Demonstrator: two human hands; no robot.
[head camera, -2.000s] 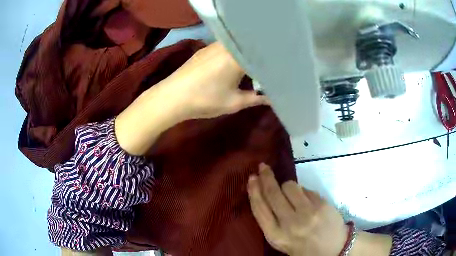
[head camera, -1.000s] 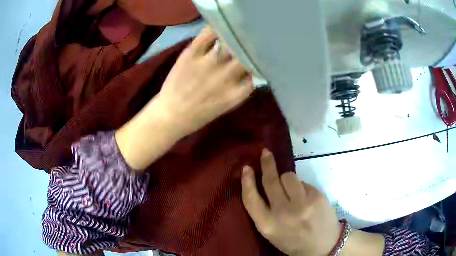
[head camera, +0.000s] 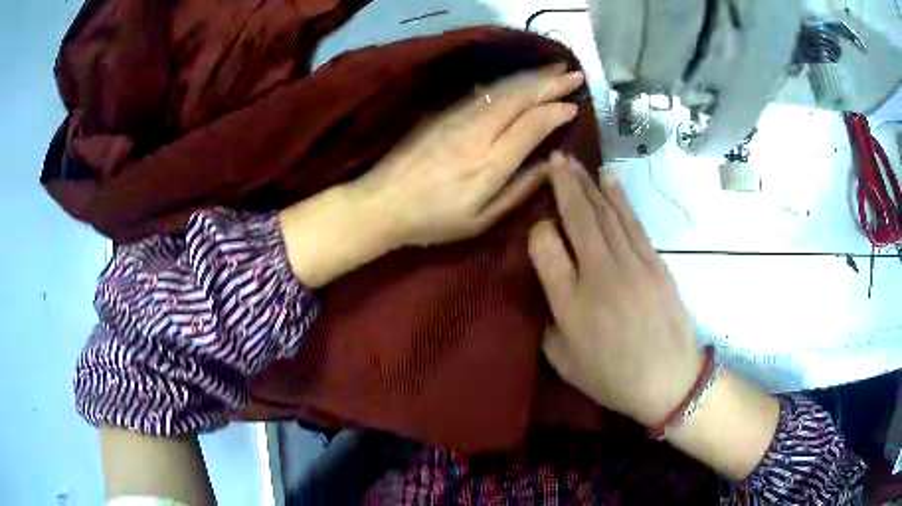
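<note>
A rust-brown ribbed garment piece (head camera: 425, 346) lies across the middle, with its bunched rest at the upper left. My left hand (head camera: 455, 163) lies flat on the cloth, fingers pointing to its right edge. My right hand (head camera: 623, 296) also lies on the cloth near that edge, fingertips close to my left hand's fingers. Neither hand visibly pinches the cloth. The sewing machine head (head camera: 692, 49) is blurred at the upper right. The needle plate (head camera: 633, 133) shows just right of the cloth edge.
Red-handled scissors (head camera: 872, 188) lie at the far right on the white table (head camera: 791, 306). A pale blue surface (head camera: 45, 326) is at left. A loose thread lies right of the cloth. A checked garment (head camera: 445, 479) shows at the bottom.
The view has shifted, and the machine head now appears further right. The cloth edge is out from under the head. My left hand has flattened out and my right hand has moved up beside it.
</note>
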